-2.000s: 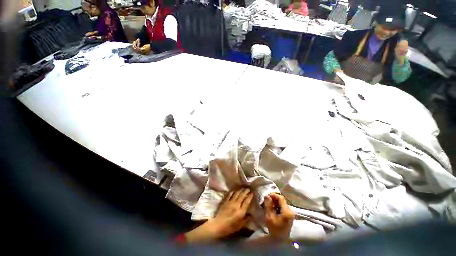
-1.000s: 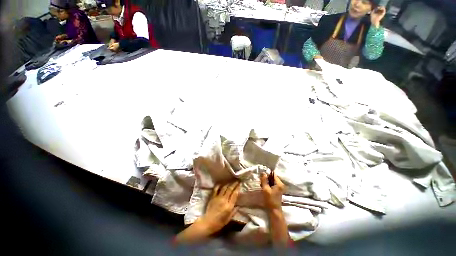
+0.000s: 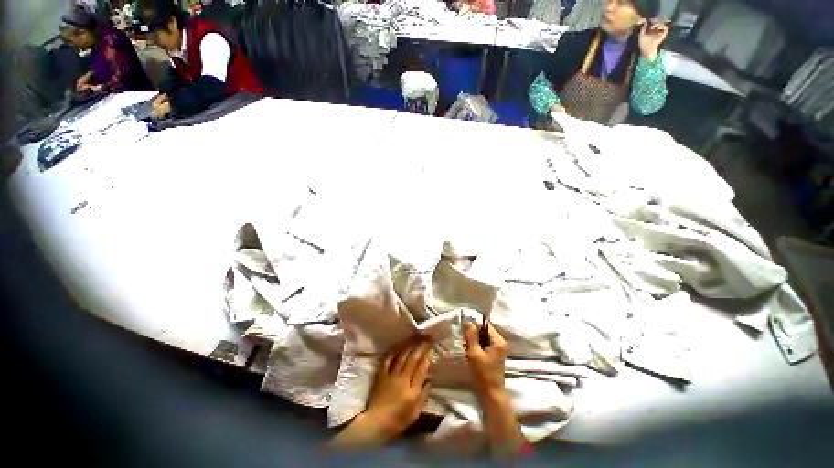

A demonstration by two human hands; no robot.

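Observation:
A pale off-white jacket (image 3: 366, 311) lies crumpled at the table's near edge, partly hanging over it. My left hand (image 3: 400, 386) lies flat on the cloth with its fingers spread a little. My right hand (image 3: 485, 355) is just to the right, its fingers closed around small dark thread snips (image 3: 484, 331) and touching a raised fold of the jacket. The snips' blades are too small to make out. Whether the fingers also pinch cloth is unclear.
The white table (image 3: 229, 183) reaches far back. More pale garments (image 3: 677, 228) are heaped at the right. A person (image 3: 599, 78) stands behind them, one hand on the cloth. Two people work on dark garments (image 3: 197, 111) at the far left. A white-topped stool (image 3: 419, 90) stands beyond the table.
The view has shifted, so the table and cloth sit further left in the picture. My right hand has moved slightly towards the raised fold. My left hand still rests on the jacket.

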